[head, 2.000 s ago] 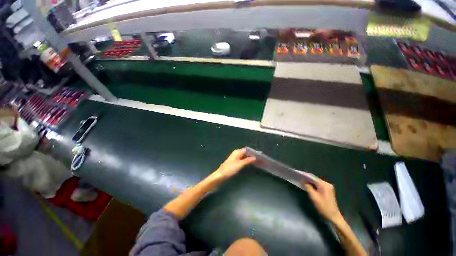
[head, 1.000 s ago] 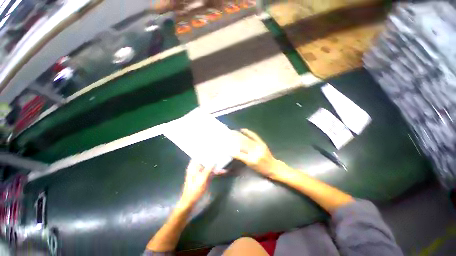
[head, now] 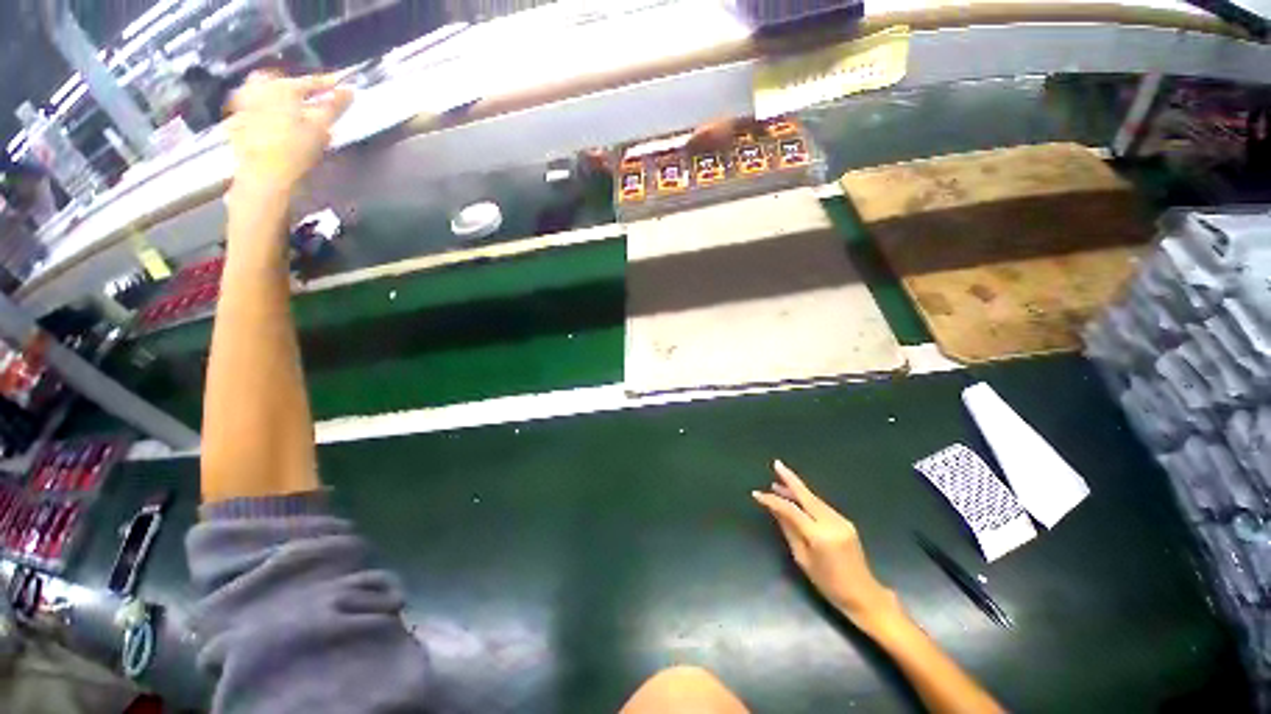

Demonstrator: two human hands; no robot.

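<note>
My left hand (head: 283,128) is raised at the upper left, over the white shelf edge; whether its fingers grip a pale flat sheet (head: 404,119) beside them is unclear. My right hand (head: 825,547) is over the dark green bench (head: 586,558), empty with fingers apart. To its right lie a curled white label sheet (head: 976,499) with a dark grid of marks, a long blank white paper (head: 1026,458) and dark, thin, pointed tweezers or a pen (head: 965,578).
Beyond the bench, a pale board (head: 760,300) and a stained brown board (head: 997,251) lie on the green belt. A tray of orange-black items (head: 718,170) is behind the pale board. Stacked grey-white trays (head: 1199,405) stand at right. A phone-like device (head: 135,547) is at left.
The white sheets have left the bench front. My left hand has moved up and left to the shelf. My right hand has let go and moved right, now open. The view has turned.
</note>
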